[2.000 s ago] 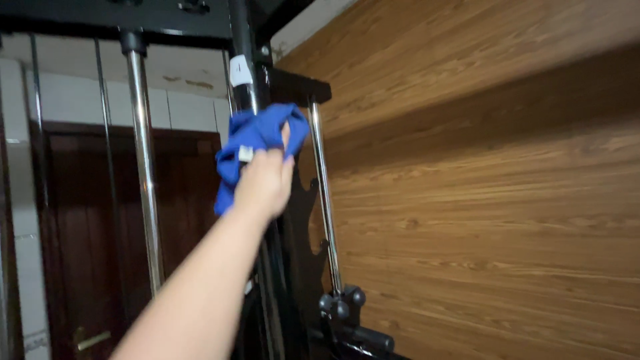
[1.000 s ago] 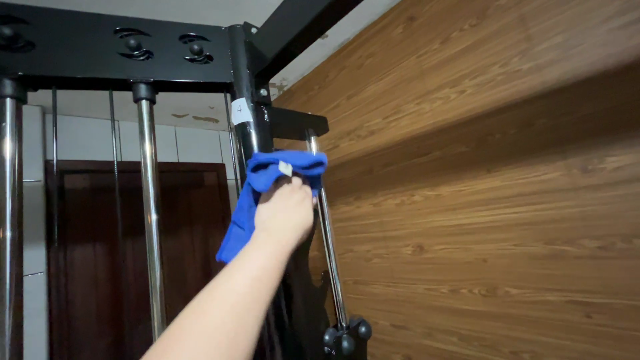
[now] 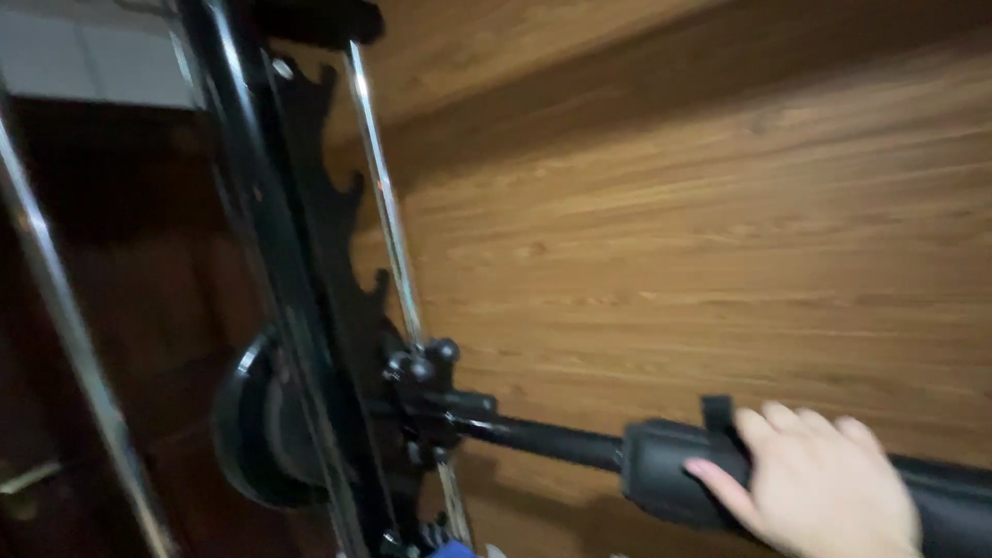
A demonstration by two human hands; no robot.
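At the lower right, my right hand (image 3: pixel 825 473) lies over the black foam pad (image 3: pixel 670 469) on a horizontal black bar (image 3: pixel 550 440), thumb on the near side and fingers over the top. A strip of blue cloth (image 3: pixel 453 550) shows at the bottom edge, beside the foot of the black upright post (image 3: pixel 267 209). A pale patch beside the cloth is too small to name, so my left hand cannot be made out. The bar runs to a black carriage with round knobs (image 3: pixel 422 368) on a chrome guide rod (image 3: pixel 384 186).
A notched black plate (image 3: pixel 329 170) is fixed along the post, with a round weight plate (image 3: pixel 252 426) behind it. Another chrome rod (image 3: pixel 62 302) slants down the left, before a dark door (image 3: pixel 155 256). A wood-grain wall (image 3: pixel 659 232) stands behind the bar.
The view has swung down and closer to the rack. The blue cloth has gone from high on the post to the bottom edge. My right hand has come into view on the padded bar.
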